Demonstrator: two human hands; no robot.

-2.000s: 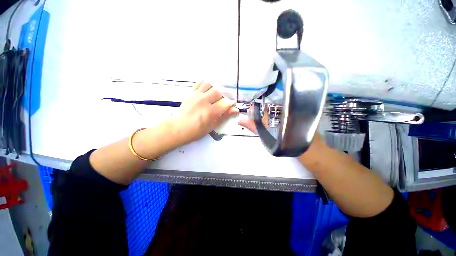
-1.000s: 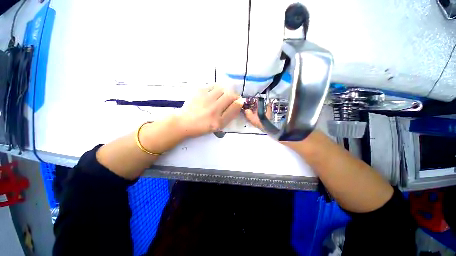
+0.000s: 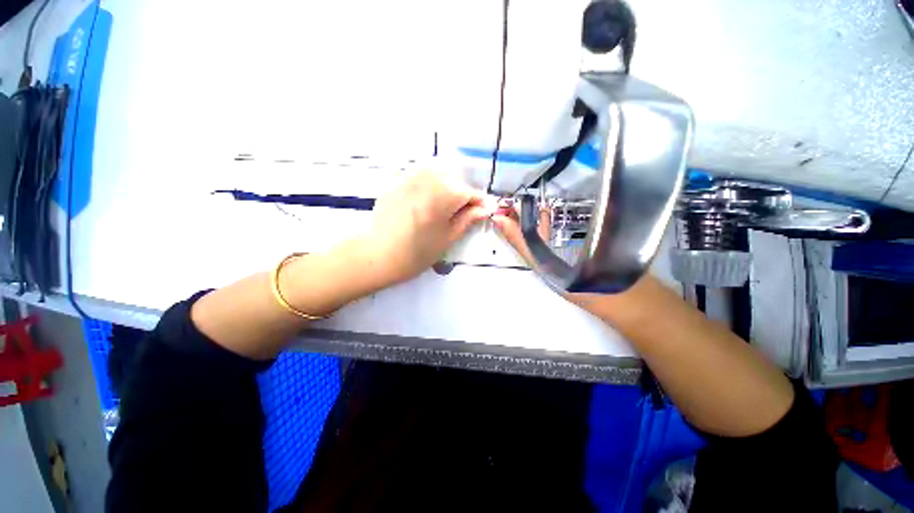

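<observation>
My left hand [image 3: 426, 222] is bare and lies on the white table left of the needle area [image 3: 509, 203], fingertips pinched together there. My right hand [image 3: 517, 232] reaches in from the right, its fingertips meeting the left ones; the shiny curved metal guard [image 3: 641, 185] covers part of it. A black strip [image 3: 311, 200] runs left along the table from under my left hand. A pale strip beside it is washed out and hard to tell from the table. What lies between the fingertips is too small to make out.
A bundle of black strips [image 3: 38, 185] hangs at the far left. Thread tension discs [image 3: 737, 200] sit on the white machine head [image 3: 792, 110]. A stack of cut pieces [image 3: 780, 301] is at the right. A measuring scale [image 3: 471, 361] lines the table's front edge, above blue crates [image 3: 301, 416].
The view has shifted slightly, moving the metal guard rightward in the picture. My left hand's fingers are more bent than a second ago. Both hands remain at the needle area.
</observation>
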